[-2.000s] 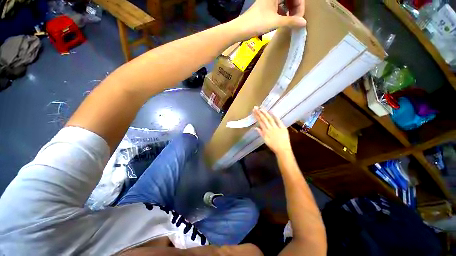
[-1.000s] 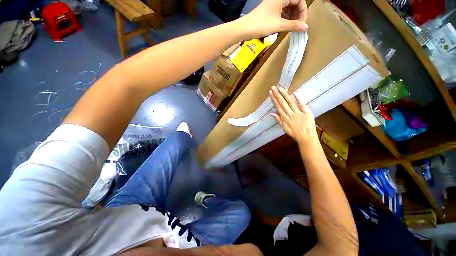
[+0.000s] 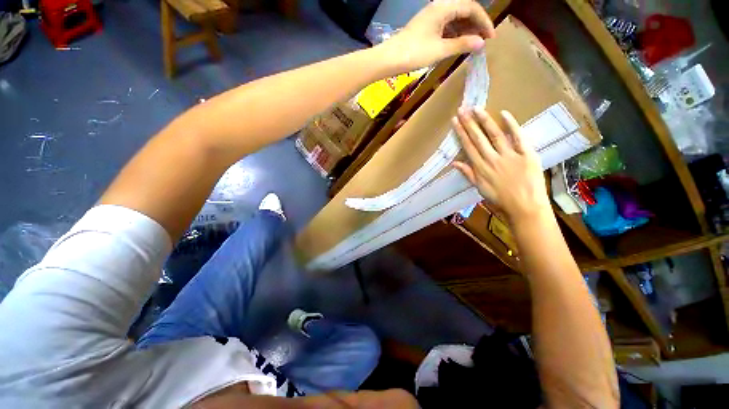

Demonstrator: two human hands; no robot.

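Note:
A large brown paper roll (image 3: 416, 132) leans diagonally in front of me. A curved white printed strip (image 3: 416, 180) lies along its side, with its lower end on the roll. My left hand (image 3: 452, 32) pinches the strip's upper end between thumb and finger near the top of the roll. My right hand (image 3: 499, 156) lies flat over the strip's upper middle part, fingers slightly apart, and hides some of it. Long straight white lined strips (image 3: 400, 228) run down the roll beside the curved one, partly under my right hand.
Wooden shelves (image 3: 639, 260) with bags and small items stand at the right. Cartons (image 3: 332, 132) and a yellow packet (image 3: 384, 94) are behind the roll. A wooden stool (image 3: 192, 9) and a red stool (image 3: 68, 22) are at the upper left. My legs (image 3: 220, 279) are below.
My right hand has slid up along the curved strip towards my left hand, and more of the strip's lower part lies against the roll. My left hand still pinches the upper end.

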